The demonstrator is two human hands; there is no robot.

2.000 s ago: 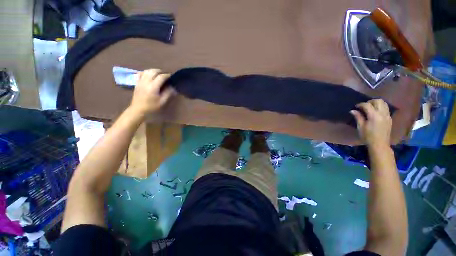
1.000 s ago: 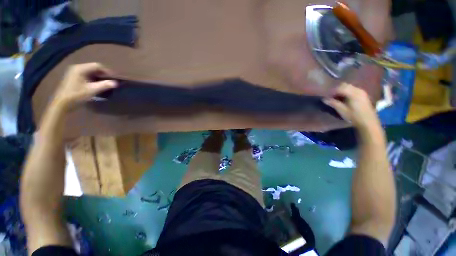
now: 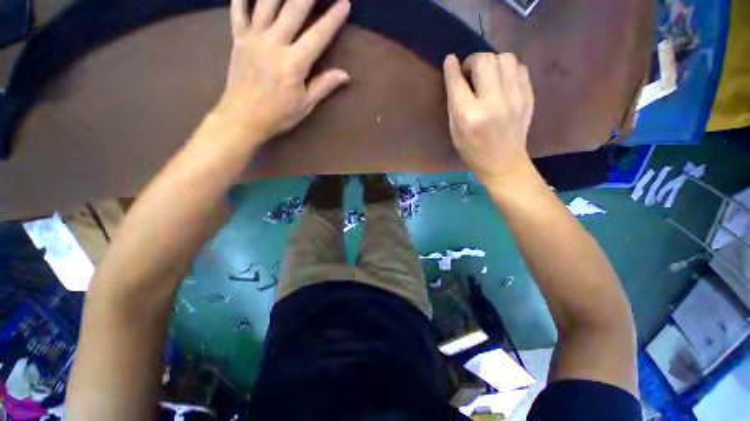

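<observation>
A long curved dark strip [image 3: 411, 31] lies on the brown table cover [image 3: 386, 107] at the top of the view, cut off by the upper edge. My left hand [image 3: 284, 70] lies flat with spread fingers, its fingertips over the strip. My right hand [image 3: 492, 107] has curled fingers gripping the strip's right end. Neat dark curved pieces [image 3: 62, 45] lie at the left. My left hand hides where they meet or pass the strip. Only the tip of the iron [image 3: 522, 5] shows at the top edge.
The table's front edge runs across below my hands. A blue tray [image 3: 687, 82] and something yellow [image 3: 736, 86] are at the right. White paper [image 3: 59, 251] hangs below the table at the left. Scraps lie on the green floor [image 3: 526, 238].
The strip, stretched between both hands before, now lies curved farther back on the table. My hands have come closer together, and my left hand has flattened. The view has shifted; the iron is mostly out.
</observation>
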